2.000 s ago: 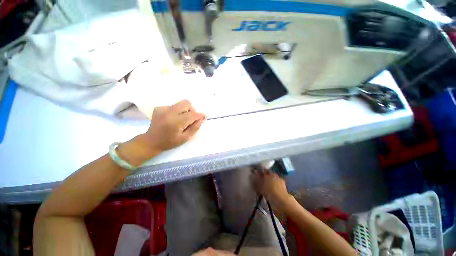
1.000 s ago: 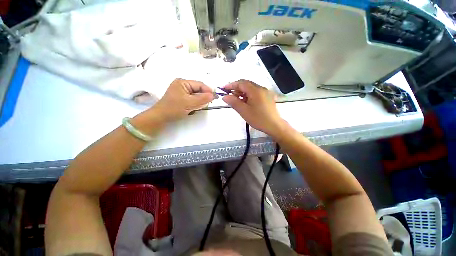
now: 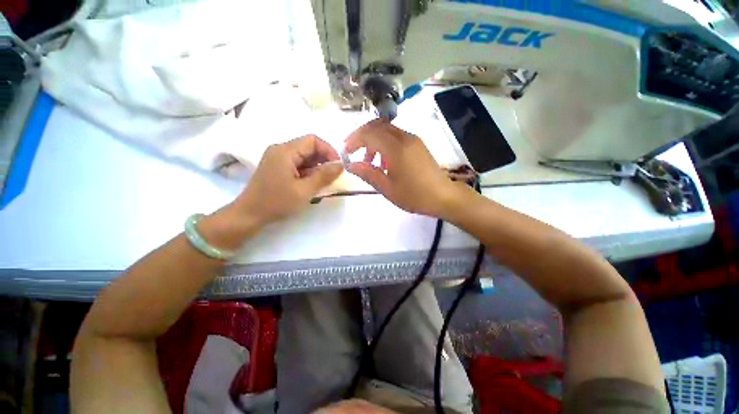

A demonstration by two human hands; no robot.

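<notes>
My left hand (image 3: 285, 176) and my right hand (image 3: 405, 168) meet fingertip to fingertip over the white machine table, just in front of the needle area. They pinch a tiny pale piece (image 3: 346, 159) between them, too small to identify. The black cord (image 3: 420, 279) runs from my body up under my right forearm. A small dark-reddish end, probably the snips (image 3: 463, 173), shows beside my right wrist. Cream cloth (image 3: 174, 89) lies bunched left of the needle and partly behind my left hand.
The sewing machine head (image 3: 559, 97) stands behind my hands. A smartphone (image 3: 476, 129) lies on its bed. Large dark-handled scissors (image 3: 668, 184) lie at the table's right end. A red basket (image 3: 263, 340) with grey cloth is by my left leg. A white basket (image 3: 698, 384) is lower right.
My right hand came up from below the table with the cord and a small dark tool. It has since released the tool near its wrist and now pinches the pale piece with my left.
</notes>
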